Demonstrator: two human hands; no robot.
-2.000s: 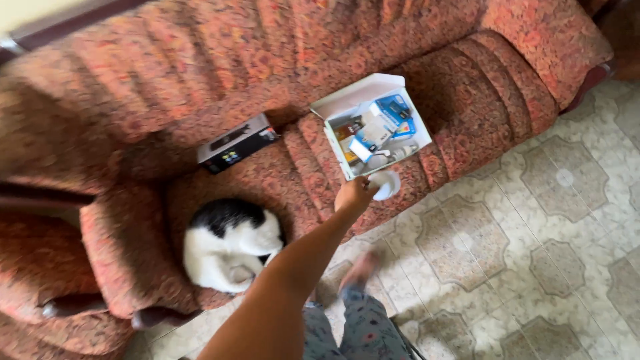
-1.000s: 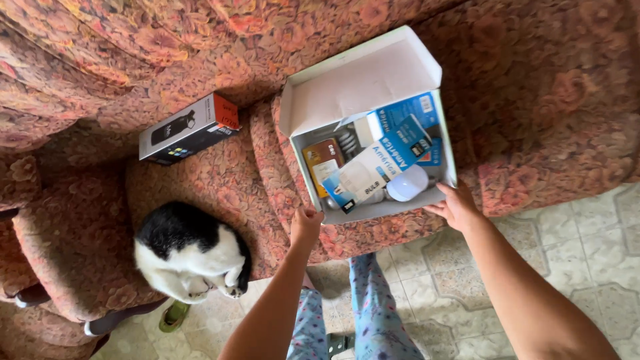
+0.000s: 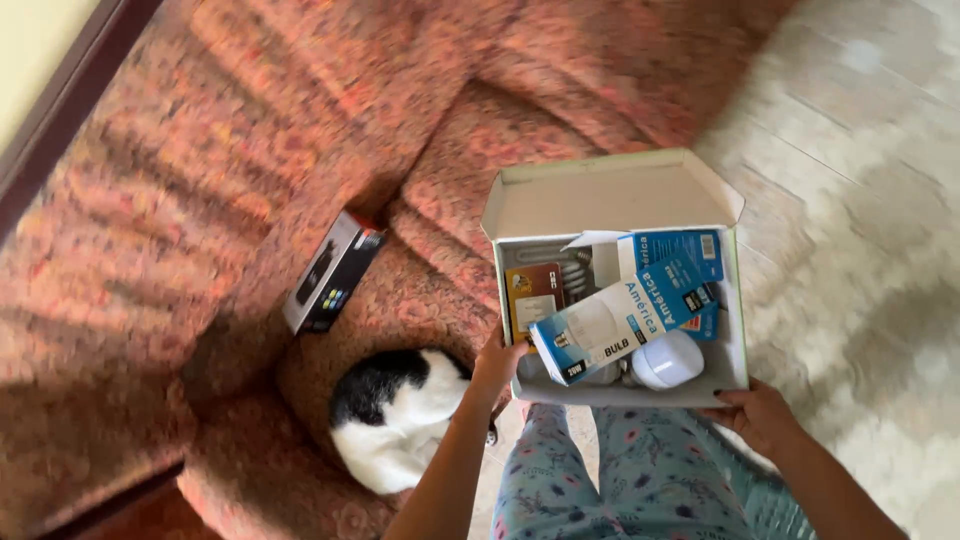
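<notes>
An open cardboard box (image 3: pixel 615 196) with its lid folded back is held between both hands, above my legs. My left hand (image 3: pixel 496 364) grips its lower left corner and my right hand (image 3: pixel 754 416) its lower right corner. Inside, a blue and white LED bulb carton (image 3: pixel 619 319) lies slantwise on top. A white bulb (image 3: pixel 667 361) rests near the front wall. At the left stands an orange-brown small box (image 3: pixel 534 294), beside a spiral fluorescent bulb (image 3: pixel 574 274). Another blue carton (image 3: pixel 705 251) lies at the back right.
A floral upholstered sofa (image 3: pixel 420 300) fills the left and middle. On it lie a black and white cat (image 3: pixel 401 416), curled up, and a black and white product box (image 3: pixel 334 271). Tiled floor (image 3: pixel 847 247) shows at the right, and a teal woven surface (image 3: pixel 772 495) behind my legs.
Two seconds ago one hand was at a white bulb by the box on the sofa. One second ago both hands were at its front corners; now they hold it off the sofa. The view has turned.
</notes>
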